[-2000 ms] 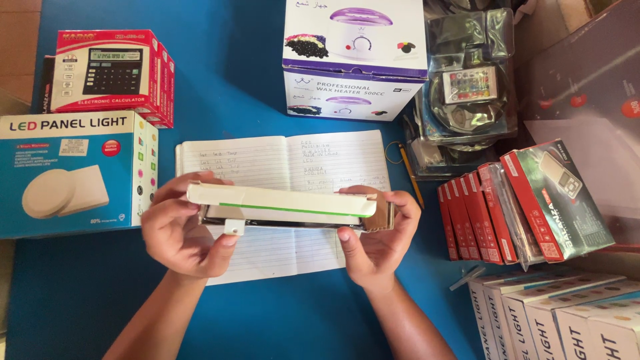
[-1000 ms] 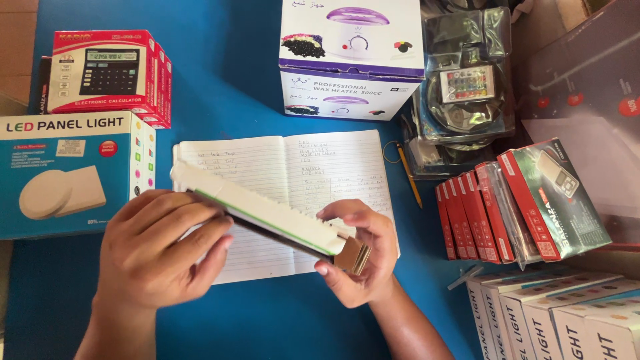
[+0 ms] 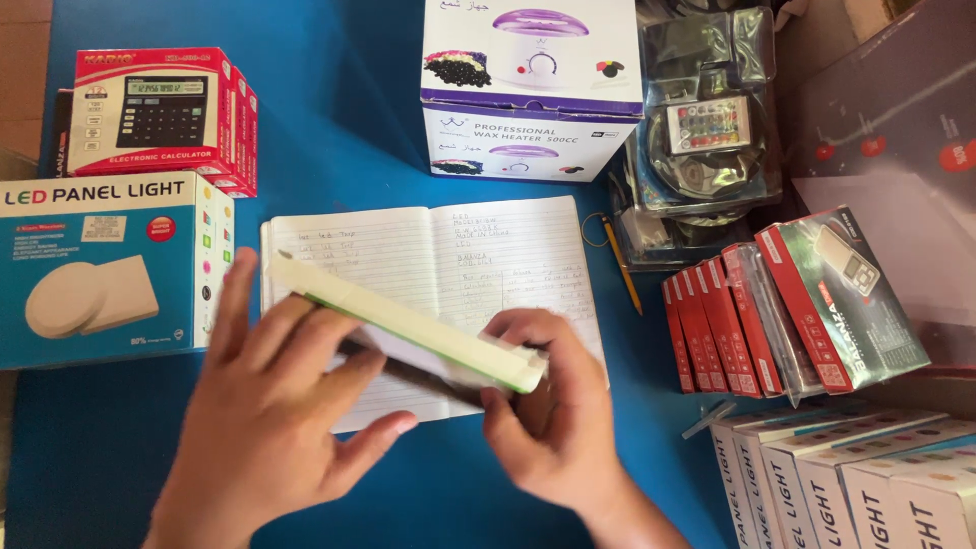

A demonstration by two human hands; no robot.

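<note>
A slim cardboard box [image 3: 412,329], pale with a green stripe along its edge, is tilted above an open ruled notebook [image 3: 381,221] that bears handwriting. My right hand [image 3: 553,415] grips the box's right end between thumb and fingers. My left hand [image 3: 274,404] is at its left part, the middle fingers against the underside, the thumb and one outer finger spread away from it. A dark edge shows beneath the box, partly hidden by my fingers, and the box is somewhat blurred. A pencil [image 3: 623,265] lies right of the notebook.
On the left stand an LED panel light box [image 3: 99,274] and red calculator boxes [image 3: 152,114]. A wax heater box [image 3: 530,107] is at the back. To the right are plastic-packed light strips with a remote [image 3: 709,126], red scale boxes [image 3: 839,305] and a row of panel light boxes [image 3: 854,473].
The box, held level in both hands two seconds ago, is now slanted with its right end lower. My left hand's fingers have loosened and spread; my right hand keeps its hold.
</note>
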